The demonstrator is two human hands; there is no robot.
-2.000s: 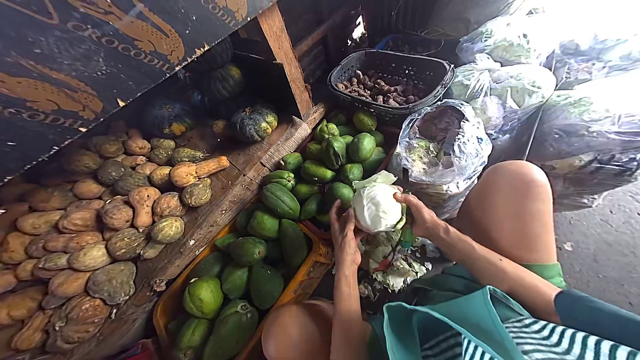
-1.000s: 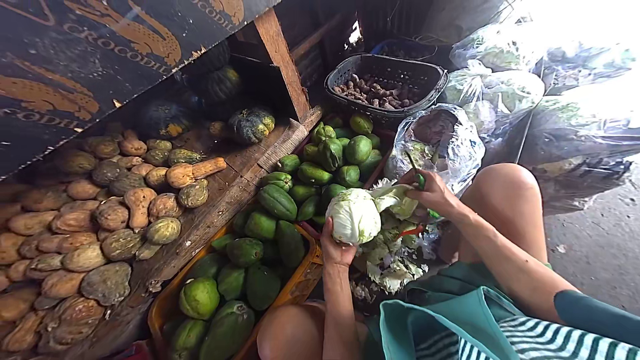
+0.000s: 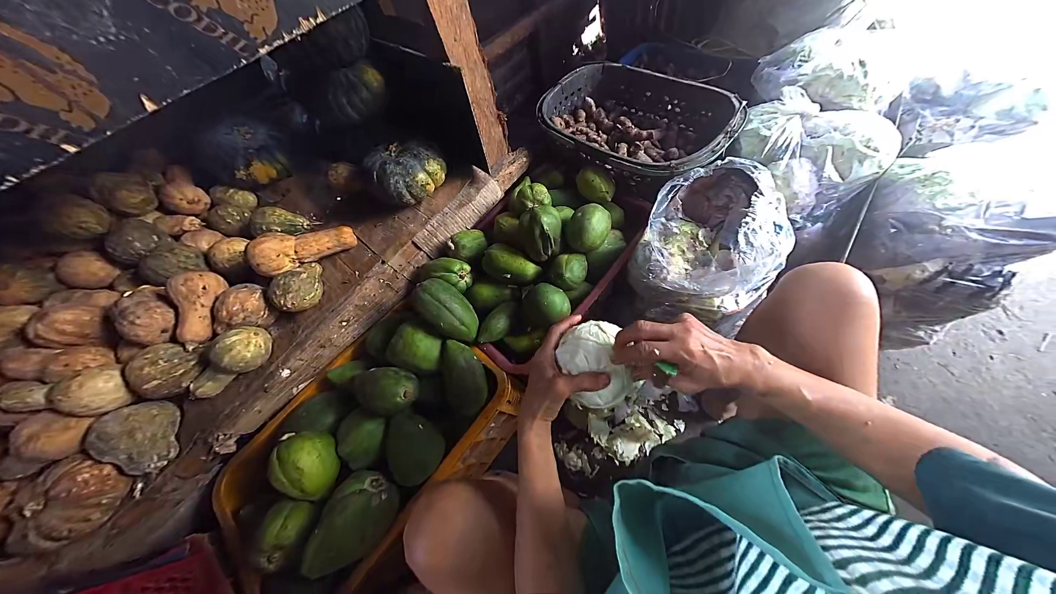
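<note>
A pale, whitish-green cabbage head (image 3: 591,360) rests in my left hand (image 3: 554,381), whose fingers and thumb curl round its left side. My right hand (image 3: 689,355) touches the cabbage's right side and holds a small tool with a green handle (image 3: 667,369); its blade cannot be made out. Below the cabbage, torn cabbage leaves (image 3: 631,433) lie in a pile between my knees. Just behind my hands stands a clear plastic bag (image 3: 714,239) with leafy vegetables in it.
Green papayas fill a yellow crate (image 3: 487,421) and a dark red crate (image 3: 606,272). Small squashes (image 3: 198,305) cover a wooden platform (image 3: 371,297) at left. A black basket (image 3: 643,161) of knobbly roots stands behind; bagged vegetables (image 3: 850,140) lie at right.
The right hand has moved in from beside the cabbage onto its right side. The loose outer leaves seen at its right one second ago no longer show there.
</note>
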